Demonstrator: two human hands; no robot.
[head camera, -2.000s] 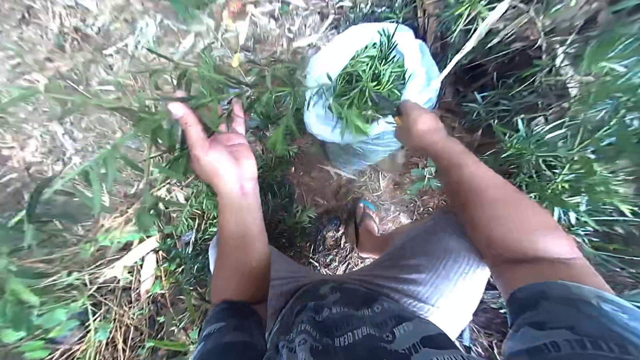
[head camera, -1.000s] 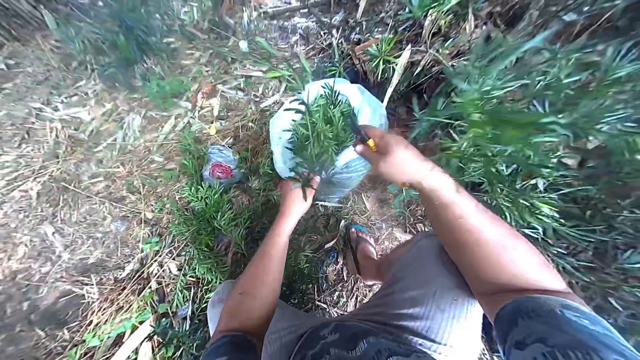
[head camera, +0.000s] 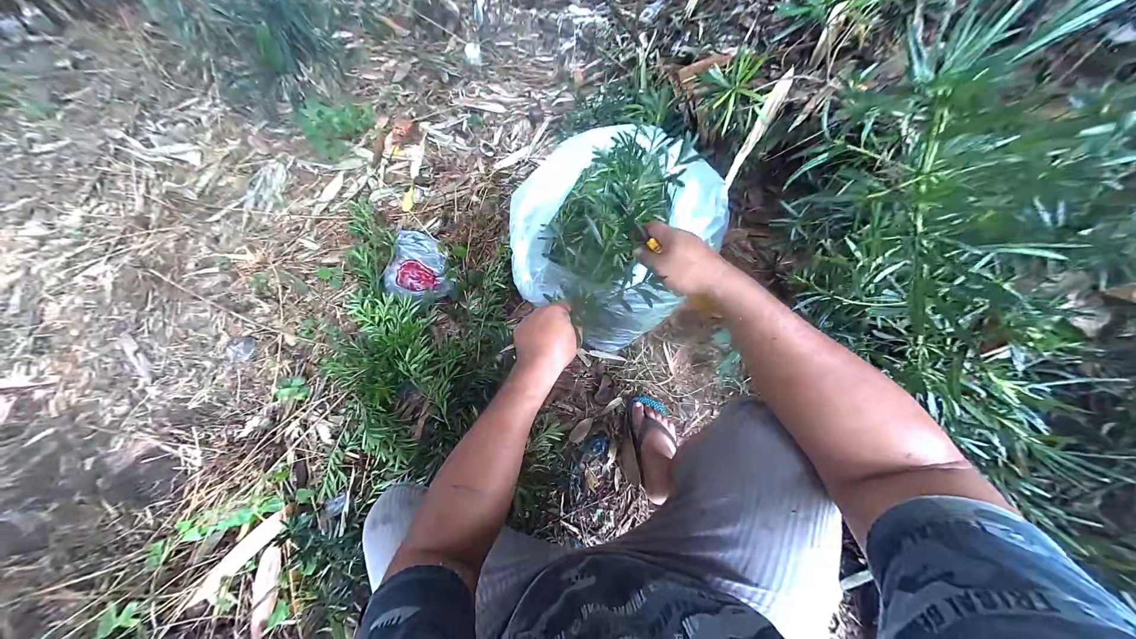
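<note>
A whitish plastic bag (head camera: 537, 209) stands upright with its mouth wide, and cut green leafy sprigs (head camera: 612, 191) fill the middle of it. At the bag's near rim, my left hand (head camera: 546, 337) is closed in a fist; it seems to grip the rim or stems there, too blurred to tell which. My right hand (head camera: 682, 259) is over the bag's right side, fingers curled around a small tool with a yellow part (head camera: 654, 244). The tool's blades are hidden among the leaves, so its kind is unclear.
Left of the bag lies a clear plastic bag with something red (head camera: 417, 275), beside leafy green plants (head camera: 390, 342). Tall narrow-leaved bushes (head camera: 923, 231) crowd the right side. Dry leaves and stalks (head camera: 204, 222) cover the ground. My sandalled foot (head camera: 655, 448) is just below the bag.
My left hand, spread out left of the bag among foliage two seconds ago, has come to the bag's near rim and closed. My right hand stays at the bag's right side with the tool.
</note>
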